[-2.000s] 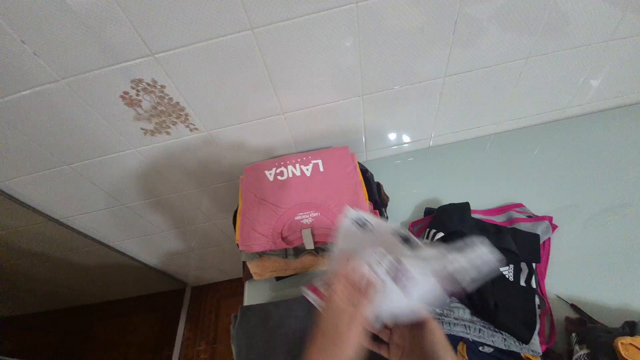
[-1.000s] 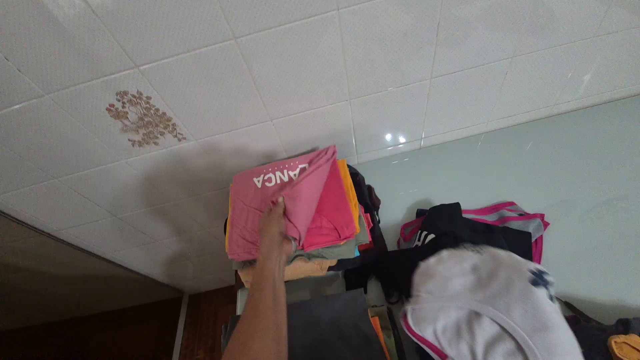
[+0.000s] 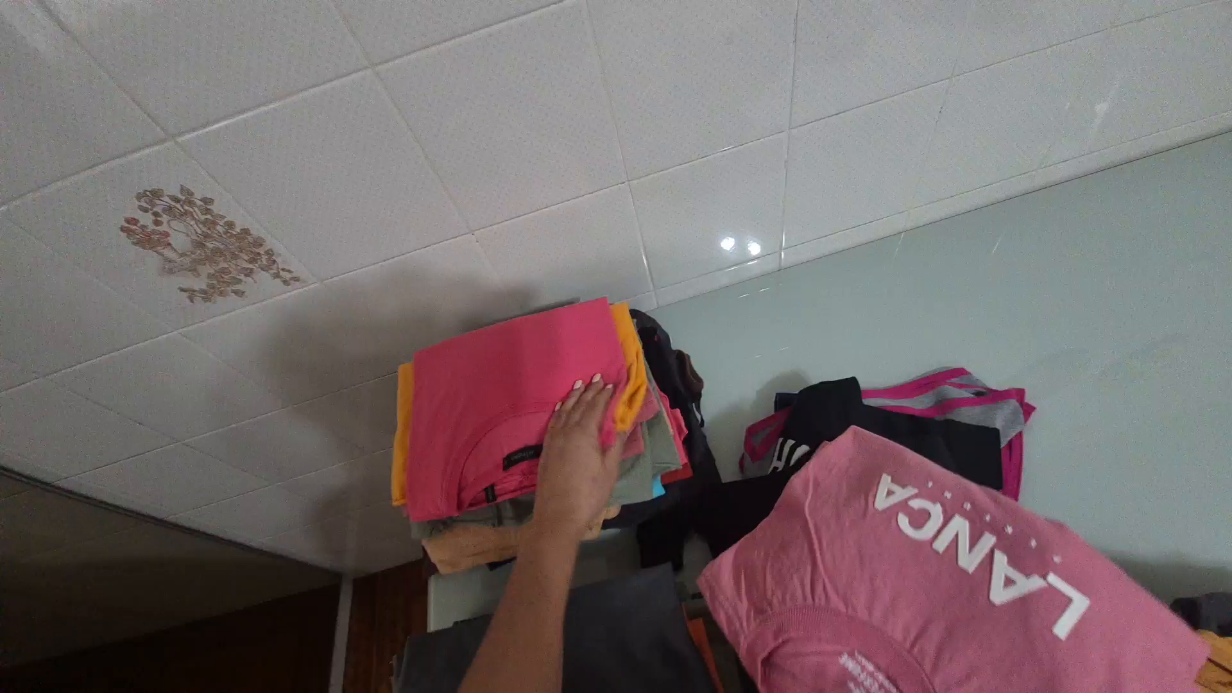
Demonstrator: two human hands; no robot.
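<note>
My left hand point(image 3: 577, 448) lies on the right side of a bright pink folded shirt point(image 3: 515, 371), near its neckline, with the fingers stretched over the cloth. This shirt tops a stack against the tiled wall, with a yellow garment point(image 3: 630, 371) just beneath it and more folded clothes lower down. My right hand is not in view. At the lower right a dusty pink T-shirt point(image 3: 866, 558) with white lettering is in front of the other clothes; whatever holds or supports it is hidden.
Black clothing point(image 3: 929, 438) and a grey garment with magenta trim point(image 3: 1015, 433) lie on the pale green surface point(image 3: 1107, 289) at right. Dark grey folded cloth point(image 3: 630, 626) sits below the stack. White tiles point(image 3: 539, 106) rise behind.
The dusty pink T-shirt was on top of the stack and is now at the lower right, leaving the bright pink shirt uncovered. The white garment seen at lower right is out of sight.
</note>
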